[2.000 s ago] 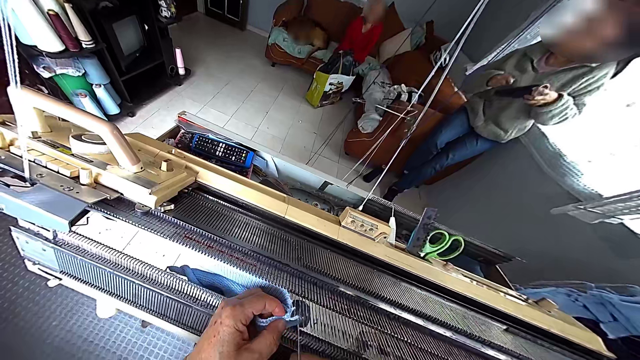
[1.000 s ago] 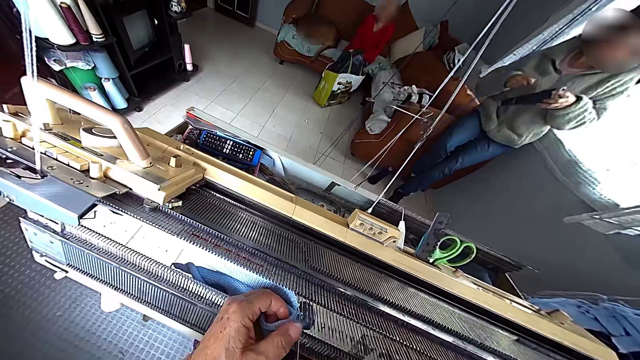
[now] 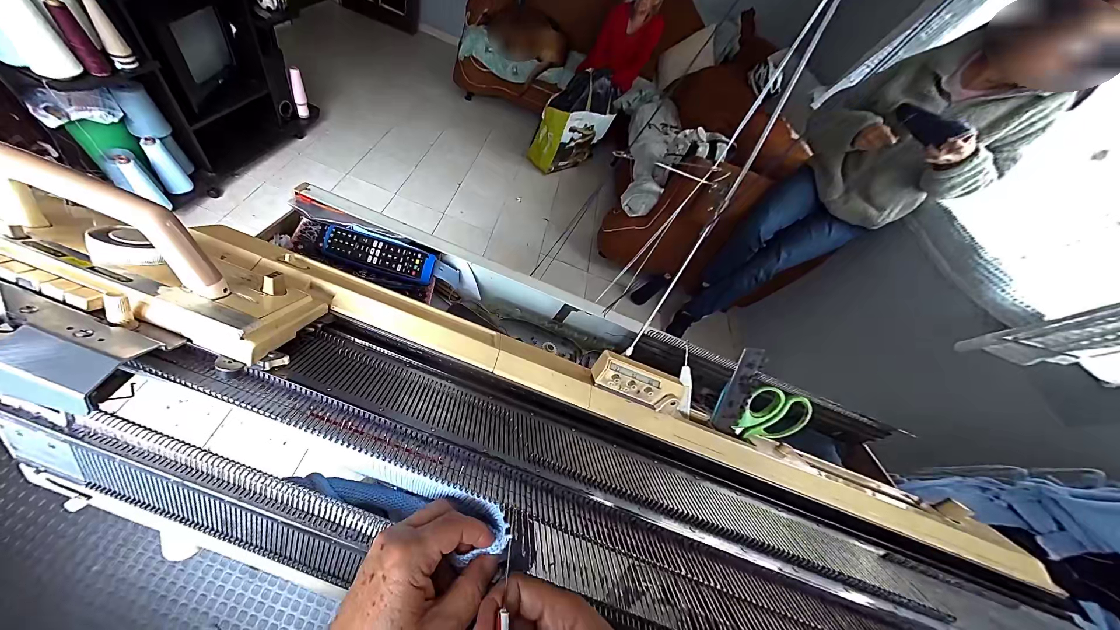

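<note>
Between the two needle beds of a knitting machine (image 3: 542, 381) lies a blue knitted fabric (image 3: 376, 496). My left hand (image 3: 420, 569) pinches the curled, lighter blue edge of that fabric at its right end. Close beside it at the bottom edge, my right hand (image 3: 547, 604) holds a thin needle-like tool (image 3: 505, 582) upright, its shaft reaching up to the fabric's edge. The fingertips of both hands nearly meet. The lower part of the right hand is cut off by the frame. The machine's carriage (image 3: 166, 280) sits at the far left.
Green-handled scissors (image 3: 774, 413) and a row counter (image 3: 639, 381) sit along the rear rail. A remote control (image 3: 376, 254) lies behind the machine. Yarn cones (image 3: 140, 166) stand at left. Beyond, a person holds a dark object; another in red is by the sofa (image 3: 735, 206). Blue fabric (image 3: 1024, 512) lies at right.
My right hand has come into view at the bottom with the thin tool. My left hand stays on the fabric's edge.
</note>
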